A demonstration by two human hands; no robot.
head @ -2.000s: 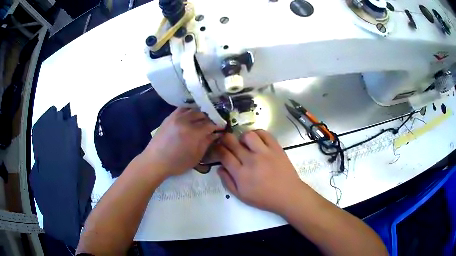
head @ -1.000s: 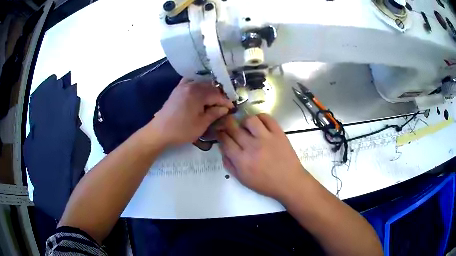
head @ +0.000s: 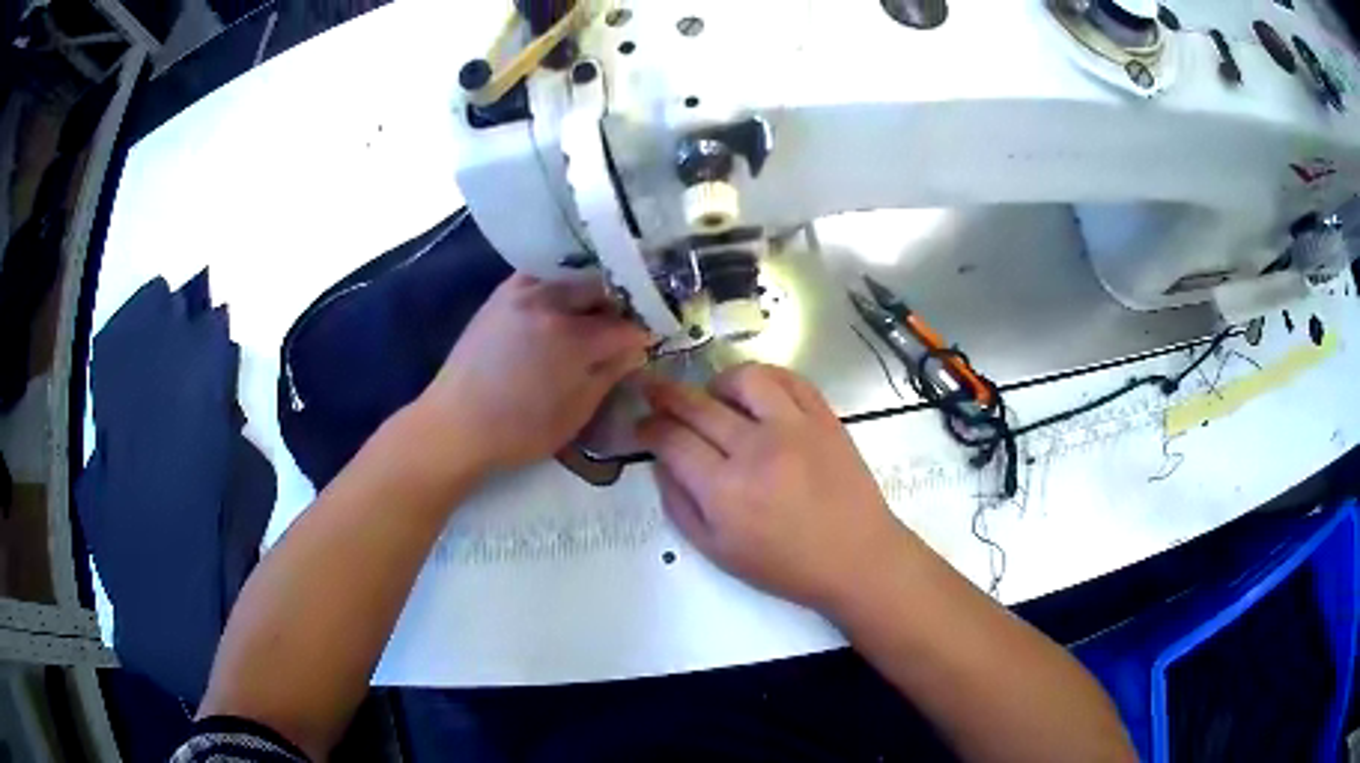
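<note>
A black bag pocket piece (head: 378,346) with a pale zipper line along its edge lies under and left of the sewing machine head (head: 515,187). My left hand (head: 540,365) is on the piece, fingers bent at its edge close to the needle area. My right hand (head: 761,470) is just right of it, fingertips bent onto the fabric edge below the presser foot (head: 689,331). A small part of the fabric edge (head: 594,465) shows between my hands. My fingers hide the needle point and most of the fabric there.
Dark cut panels (head: 172,485) lie at the left. Thread snips (head: 932,350) with an orange part and tangled black cord (head: 977,425) lie right of the needle. A yellow strip (head: 1253,391) is on the table's right. A blue crate (head: 1268,641) stands at the lower right.
The camera view has shifted slightly. My hands stay at the needle area; since one second ago my left fingertips have moved a little apart from my right ones.
</note>
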